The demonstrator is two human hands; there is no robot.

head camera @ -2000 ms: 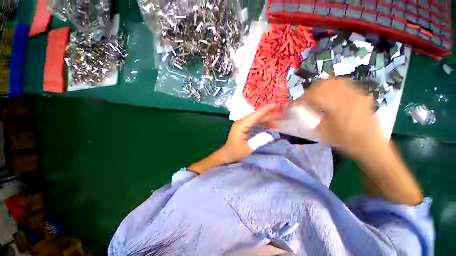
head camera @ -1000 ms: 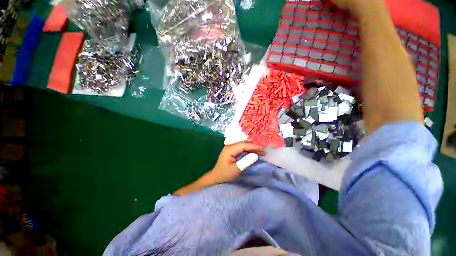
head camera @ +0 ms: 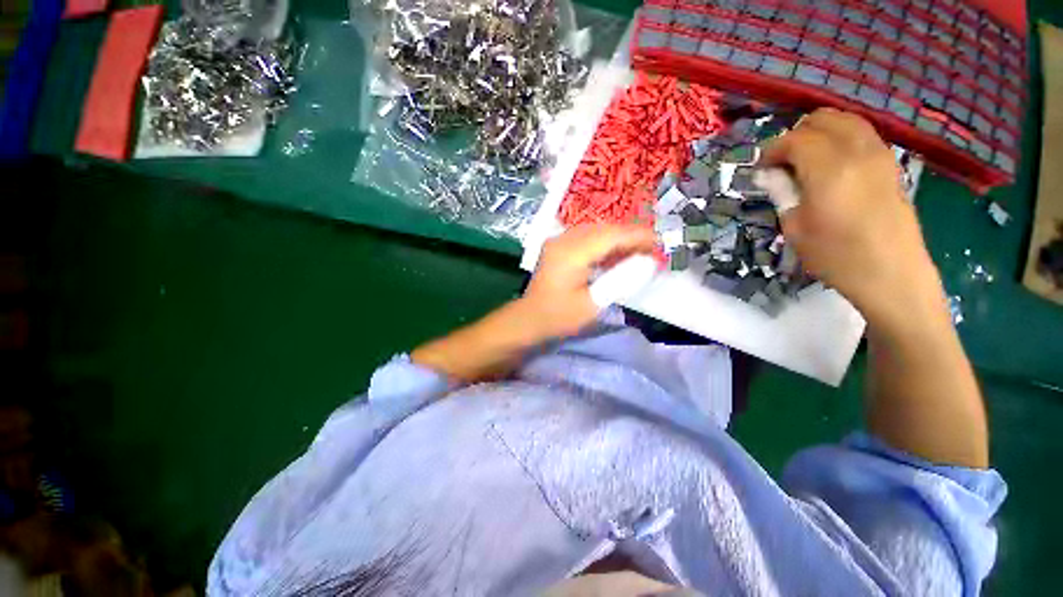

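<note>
Red plastic strips (head camera: pixel 639 134) lie heaped on a white sheet (head camera: pixel 804 342). A loose pile of square plates (head camera: pixel 725 239), dark grey and white, lies right of them. My left hand (head camera: pixel 589 274) is at the near edge of the red heap, a white sleeve on a finger. A bit of red shows at its fingertips, so it seems to hold a red strip. My right hand (head camera: pixel 842 192) is over the plate pile, fingertips down among the plates, with a white sleeve on a finger. Whether it grips a plate cannot be told.
A red tray (head camera: pixel 816 88) with rows of grey rectangles lies beyond the piles. Metal fittings (head camera: pixel 478 82) lie on a clear plastic bag (head camera: pixel 402 181), and a second metal heap (head camera: pixel 216 88) is farther left. A red block (head camera: pixel 117 82) and cardboard (head camera: pixel 1047 175) lie at the sides.
My right hand has come back from the red tray to the plate pile. My left hand is raised slightly and red now shows at its fingertips. The camera view has shifted.
</note>
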